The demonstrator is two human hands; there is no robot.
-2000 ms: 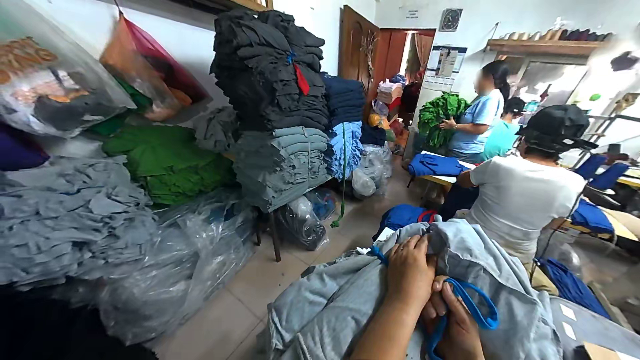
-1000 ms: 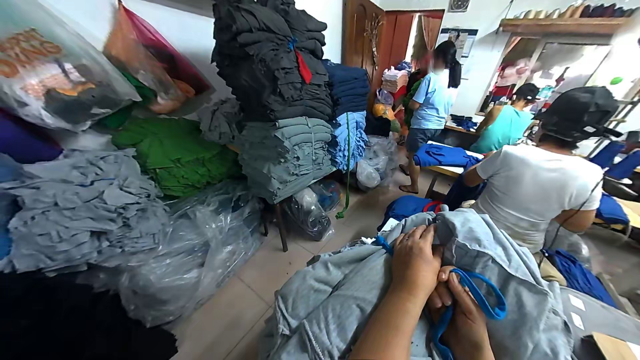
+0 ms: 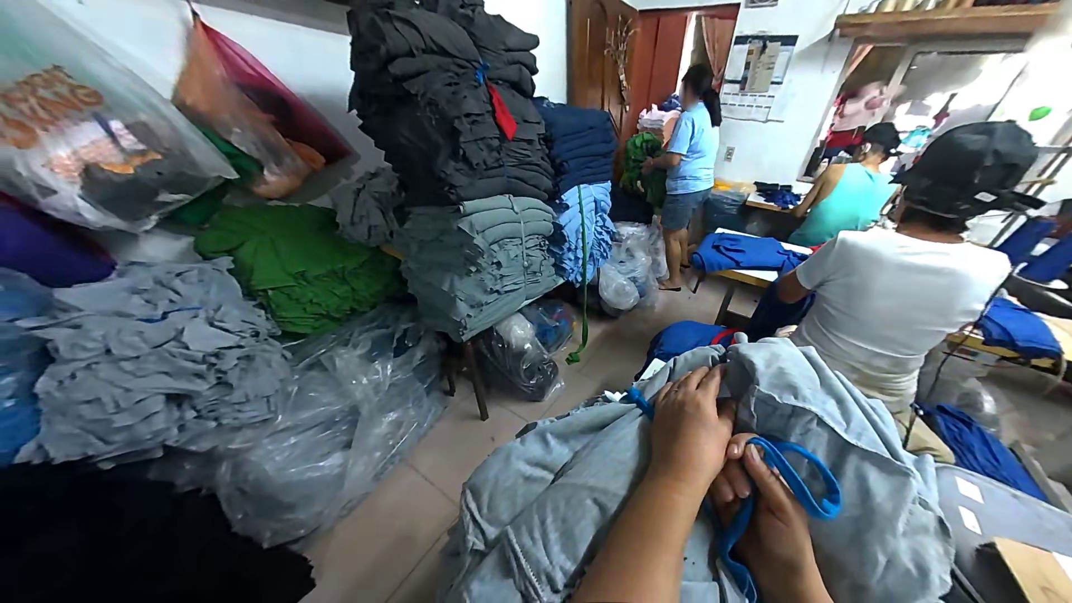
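A large bundle of light grey fabric lies in front of me, with a blue cloth strip running around it. My left hand presses on top of the bundle, by the strip, its fingers bent over the cloth; whether it grips the strip cannot be told. Lower and to the right, my right hand is closed on the blue strip, which makes a loop above its fingers and hangs down beside the palm. White tags show at the bundle's left side near the strip.
Stacked dark and grey garments stand on a low support ahead. Left are green cloth, grey pieces and clear plastic bags. A person in a white shirt is close at right; two more people are farther back.
The standing person in light blue has moved away toward the doorway with the green cloth. Both my hands stay at the same place on the grey bundle.
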